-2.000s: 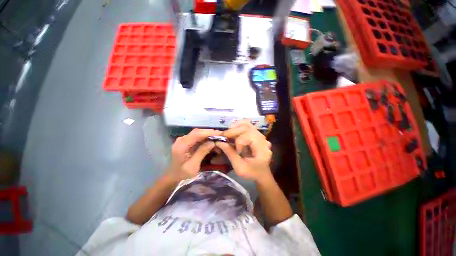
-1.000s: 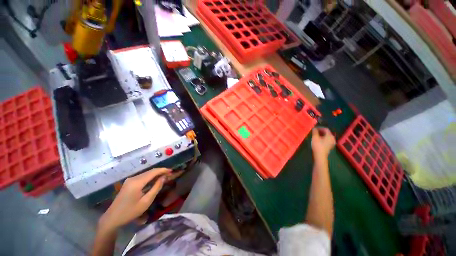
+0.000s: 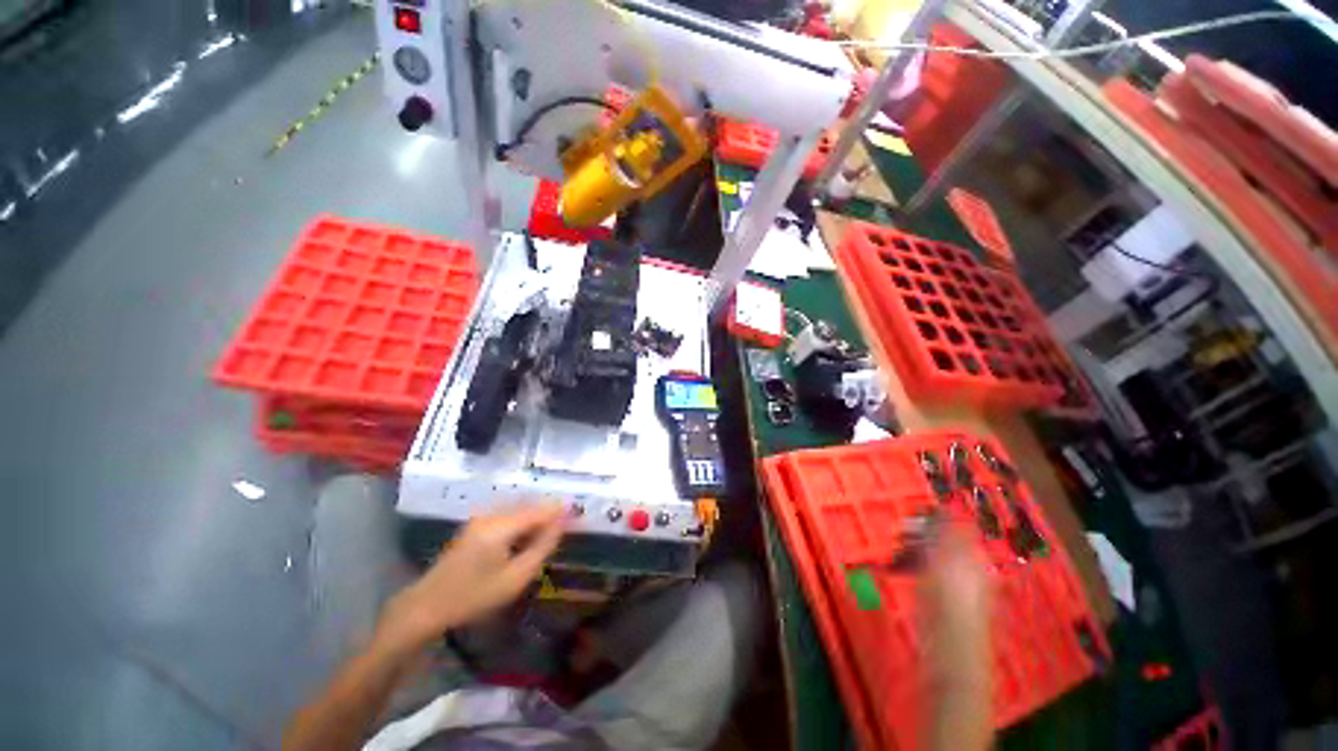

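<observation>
My left hand (image 3: 492,565) is raised in front of the machine's front edge, its thumb and fingers curled towards each other; I cannot tell if anything is between them. My right hand (image 3: 957,580) is blurred over the red-orange parts tray (image 3: 825,531). A small dark part (image 3: 919,541) shows at its fingertips, too blurred to make out its shape. More dark parts (image 3: 986,506) sit in the tray's right-hand pockets. A green sticker (image 3: 864,588) is on the tray, left of my right hand.
The white desktop machine (image 3: 506,492) holds a black fixture (image 3: 597,345), a black side block (image 3: 496,385) and a teach pendant (image 3: 694,436). A yellow dispensing head (image 3: 616,176) hangs above. A red tray stack (image 3: 352,316) is at left, a round-hole tray (image 3: 954,316) at back right.
The view has swung back leftwards and up, showing the dispensing head fully. My right hand has moved from the tray's far right edge to over its pockets. My left hand remains near the machine front.
</observation>
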